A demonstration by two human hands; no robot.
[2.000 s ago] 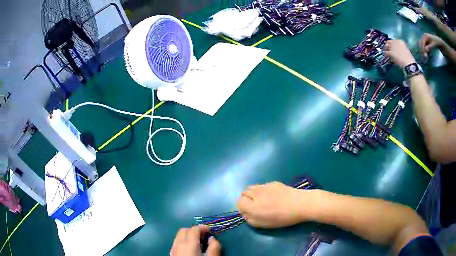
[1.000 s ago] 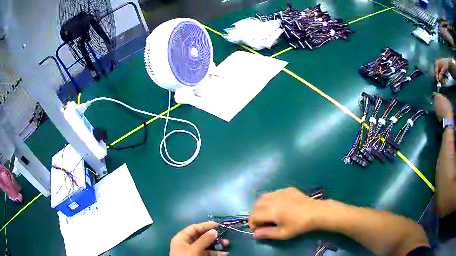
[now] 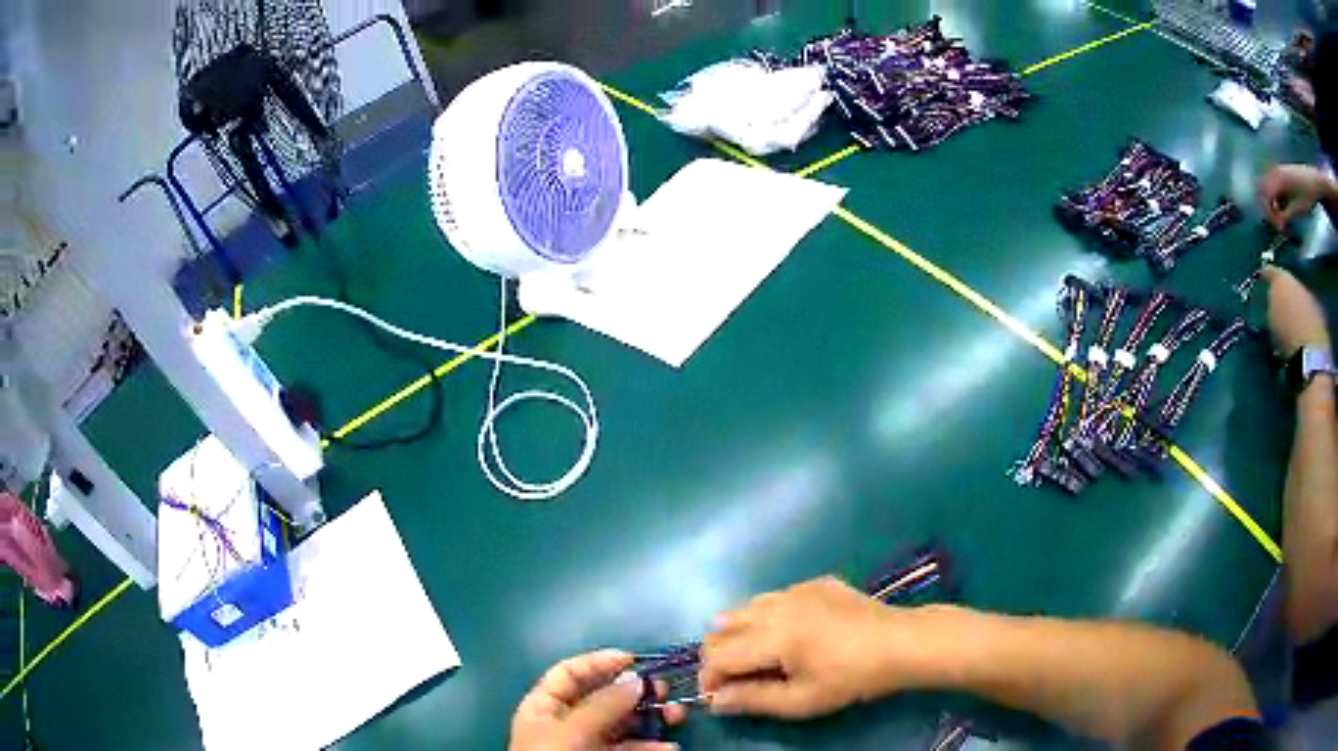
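My left hand (image 3: 587, 704) is at the bottom edge, partly cut off, with thumb and finger closed on a small dark connector housing (image 3: 647, 707). My right hand (image 3: 792, 650) is just to its right, its fingers on the thin wires close to the housing. The wire harness (image 3: 913, 575) passes under my right hand. Its dark end shows beyond the knuckles, and wires show between the two hands. The fingertips hide which wire is held. Part of another bundle (image 3: 954, 734) shows below my right forearm at the bottom edge.
Harnesses with white bands (image 3: 1123, 382) lie fanned at the right. Dark harness piles (image 3: 1137, 203) lie behind them and at the far side (image 3: 925, 81). A white fan (image 3: 536, 169), its cord, paper (image 3: 690, 250) and a blue-and-white box (image 3: 228, 550) are left. A coworker's hands (image 3: 1299, 308) are far right.
My right hand has moved slightly left, closer to my left hand. A long white wire seen between the hands earlier now shows only as a short stretch. The coworker's hands have shifted away from the dark pile.
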